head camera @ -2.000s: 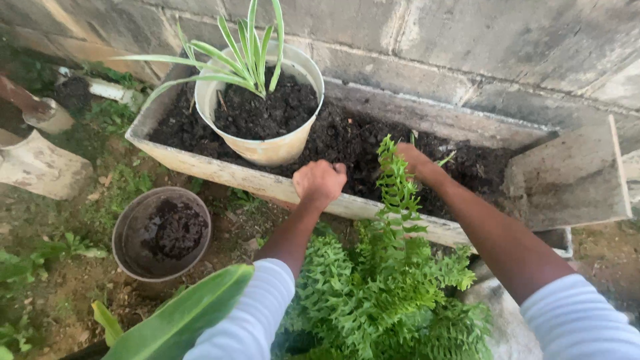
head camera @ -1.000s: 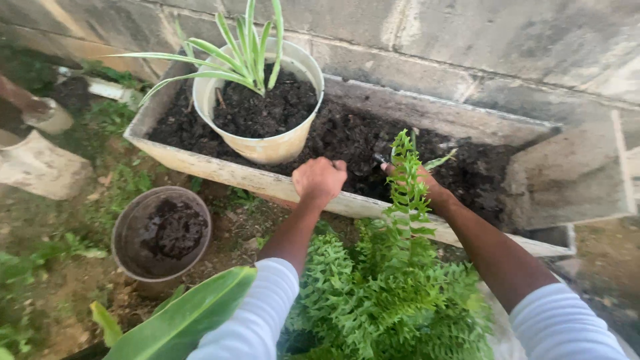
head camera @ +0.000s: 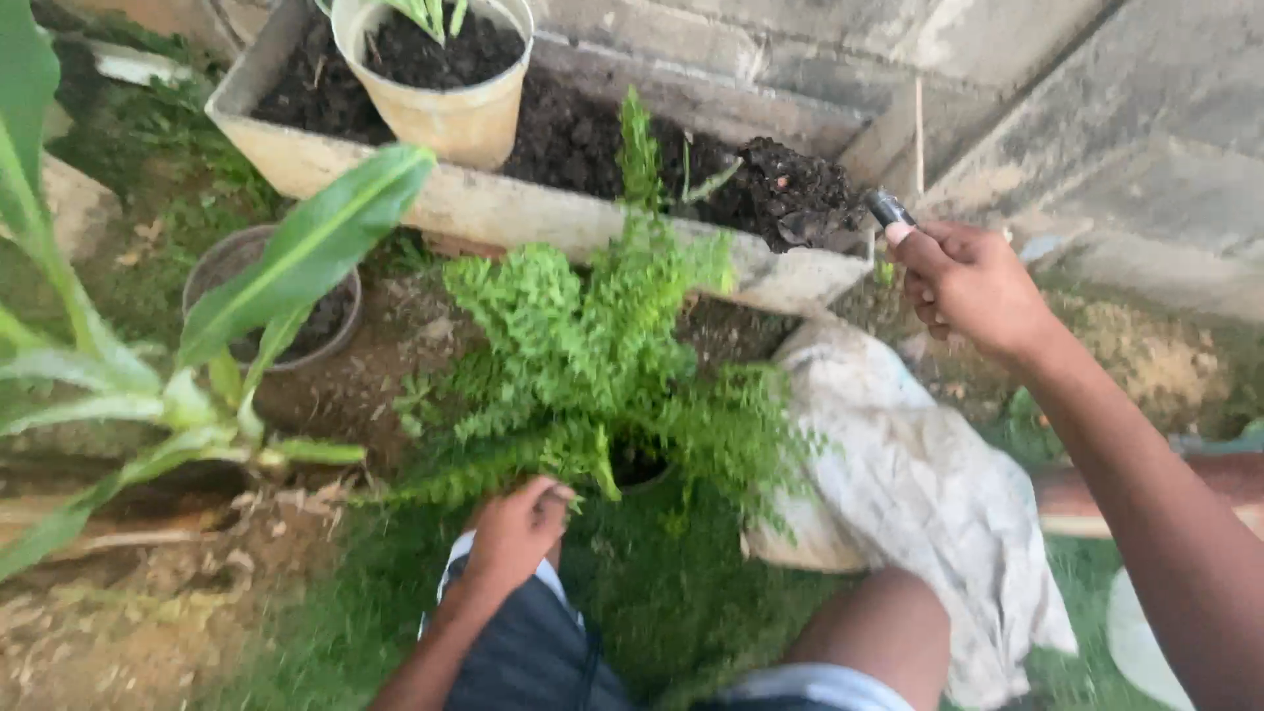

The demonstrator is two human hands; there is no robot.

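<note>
My right hand (head camera: 973, 281) is closed around the black handle (head camera: 889, 209) of a trowel whose blade is hidden under a heap of dark soil (head camera: 798, 193), over the right end of the long planter trough (head camera: 592, 222). My left hand (head camera: 523, 528), its fingers loosely curled, hovers by my knee, at the lower edge of the potted fern (head camera: 592, 346); I see nothing held in it. A cream plastic pot (head camera: 459, 114) with soil and a long-leaved plant stands in the trough's left part.
A round pot (head camera: 336, 331) with soil stands on the ground at left, partly behind a broad-leaved plant (head camera: 306, 247). A white woven sack (head camera: 908, 454) lies right of the fern. A block wall (head camera: 1136, 148) rises behind the trough.
My left hand has left the trough's front edge and come back near my knee. My right hand has moved right, with soil now lifted at the handle's end. The view has shifted strongly.
</note>
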